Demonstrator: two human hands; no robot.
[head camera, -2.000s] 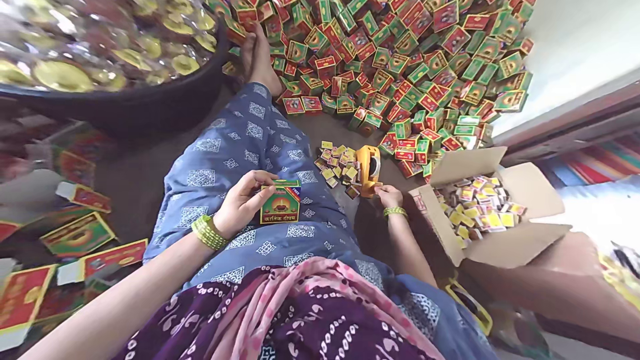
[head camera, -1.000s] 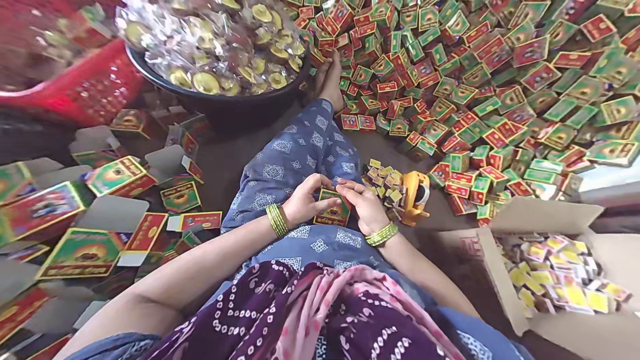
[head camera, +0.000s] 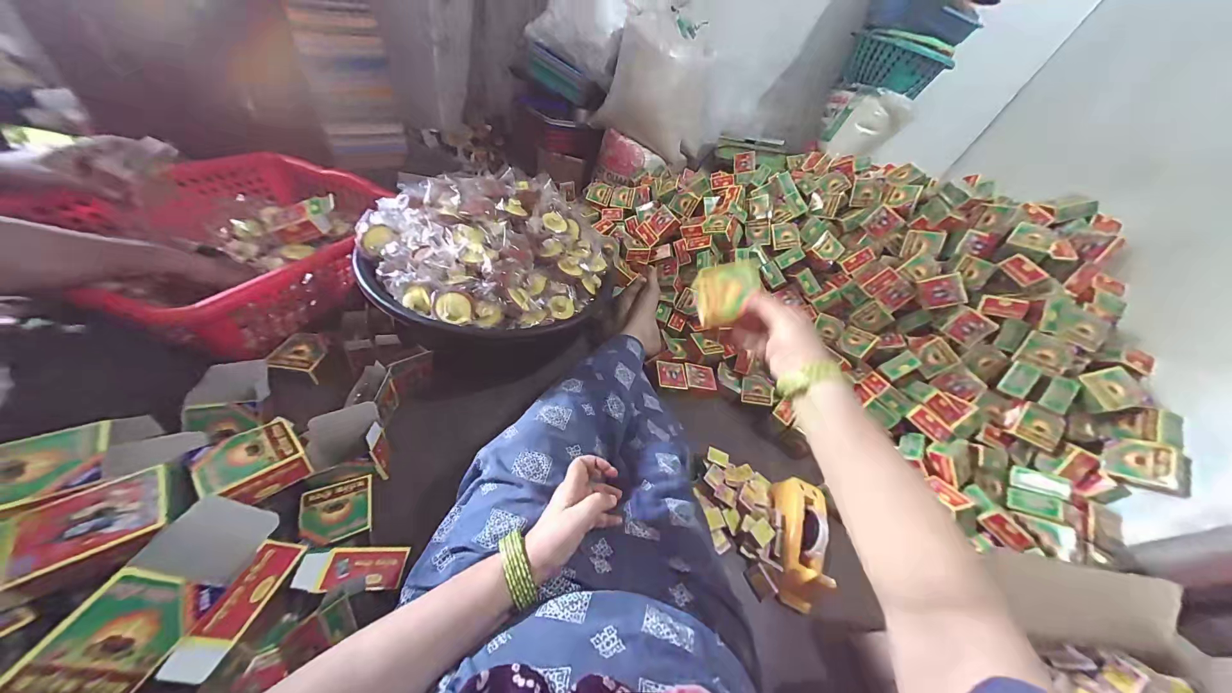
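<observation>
My right hand (head camera: 770, 332) is stretched forward over the pile of printed cardboard boxes (head camera: 924, 279), its fingers on a small green and yellow box (head camera: 726, 294) that is blurred. Over my lap, my left hand (head camera: 577, 500) holds nothing, with its fingers loosely curled apart. A yellow tape dispenser (head camera: 797, 539) lies on the floor right of my leg, beside a heap of small yellow-topped pieces (head camera: 736, 496). To the left lie several boxes with raised flaps (head camera: 245, 462).
A dark tub (head camera: 481, 332) of plastic-wrapped items stands front left. Beside it is a red plastic basket (head camera: 279, 298), with another person's arm (head camera: 106, 255) reaching in. An open carton (head camera: 1078, 602) stands at lower right. Sacks (head camera: 659, 87) and baskets (head camera: 895, 63) line the back.
My right hand has moved from beside my left hand over my lap out to the box pile, with a small box. My left hand has come off the box. The view has tilted up.
</observation>
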